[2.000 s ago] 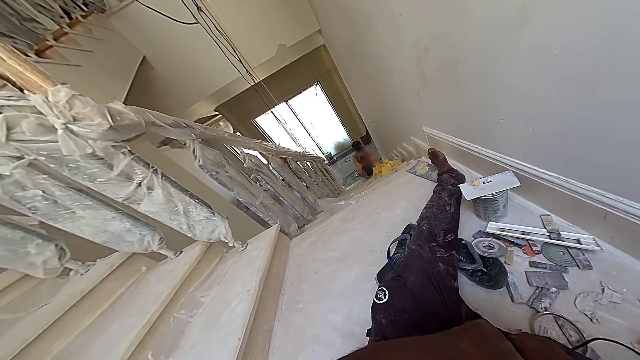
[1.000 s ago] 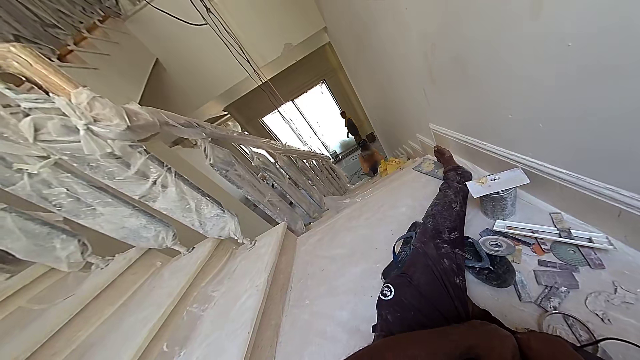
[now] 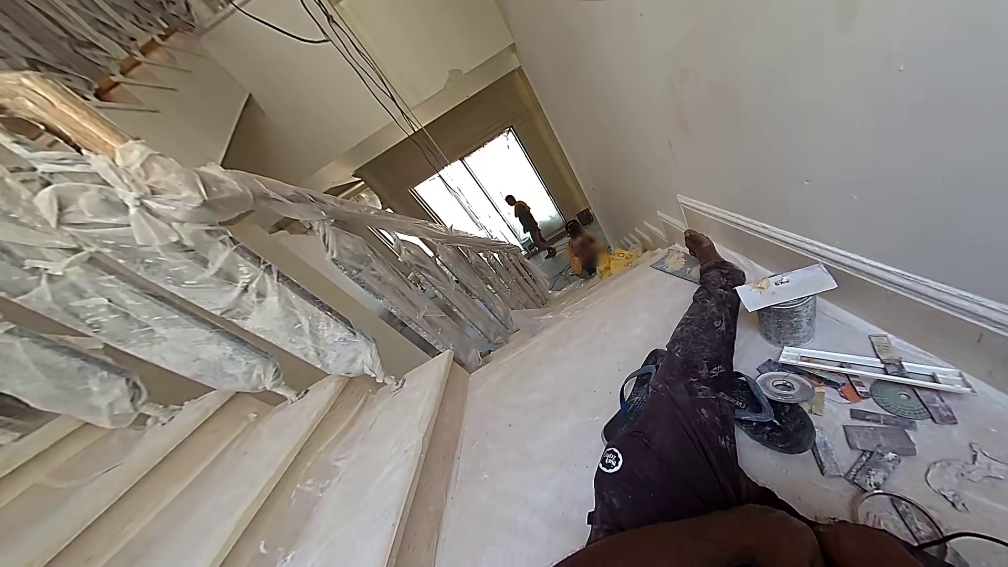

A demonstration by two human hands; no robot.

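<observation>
Neither my left hand nor my right hand is in view; only bare forearms cross the bottom edge. My outstretched leg in dusty dark trousers (image 3: 701, 354) rests on the pale landing, the foot bare. Flip-flops lie on both sides of it, one dark sandal (image 3: 776, 421) on the right. Beyond that stands a splattered metal can (image 3: 787, 321) with a white board (image 3: 787, 287) across its top. Near it on the floor are a roll of tape (image 3: 785, 387), a white slotted frame (image 3: 878, 370), a green disc (image 3: 900, 399) and several flat blades or pads (image 3: 880, 439).
Plastic wraps the stair railing (image 3: 307, 201) on the left, above wooden steps (image 3: 346, 465). White skirting (image 3: 835, 256) runs along the right wall. Down by the bright window, one person (image 3: 531, 224) stands and another (image 3: 584, 250) is low beside yellow material. Cables (image 3: 378, 79) hang overhead.
The standing person below, unseen in the oldest frame, has moved left in front of the window since the second one. My leg and the things beside it stay in place.
</observation>
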